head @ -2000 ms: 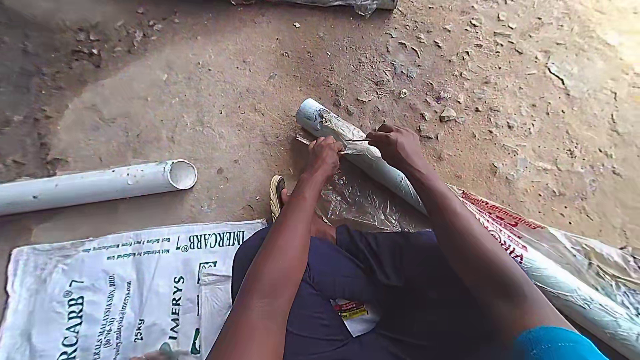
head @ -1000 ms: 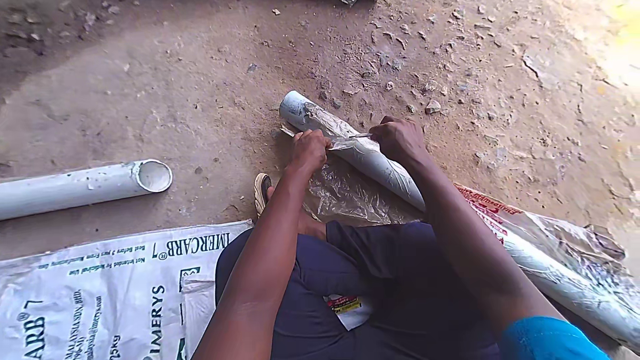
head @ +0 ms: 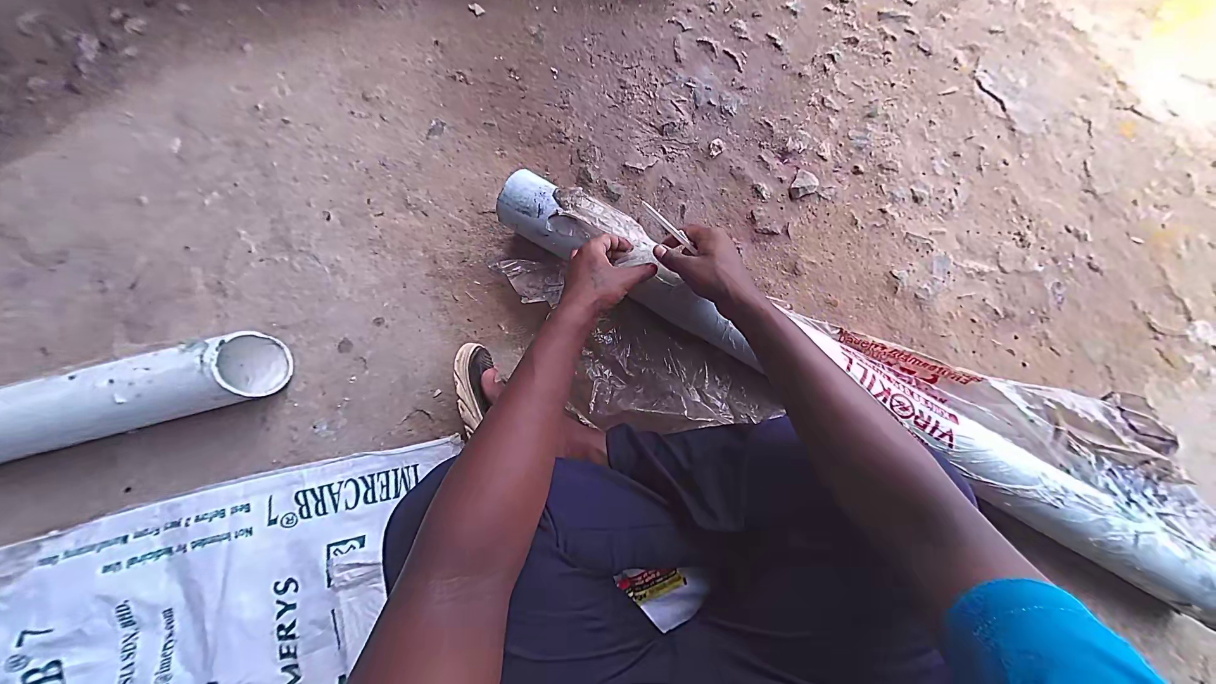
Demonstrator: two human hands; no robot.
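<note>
A long white pipe [head: 698,318] lies slantwise on the ground before me, partly covered by clear plastic film [head: 1035,427] with red print. My left hand [head: 603,275] pinches a piece of the film against the pipe near its far end. Just to the right, my right hand [head: 703,266] holds a thin pale strip-like tool [head: 668,226] that points up and left; what exactly it is cannot be told. Loose clear film [head: 646,375] hangs from the pipe down to the ground beside my foot.
A second white pipe [head: 114,394] with its open end toward me lies at the left. Below it a printed white woven sack [head: 209,560] is spread on the ground. My sandalled foot [head: 475,380] is near the film. Small stones [head: 803,183] dot the rough ground beyond the pipe.
My hands, which were apart with something stretched between them, are now close together at the pipe. The thin tool now stands up from my right hand.
</note>
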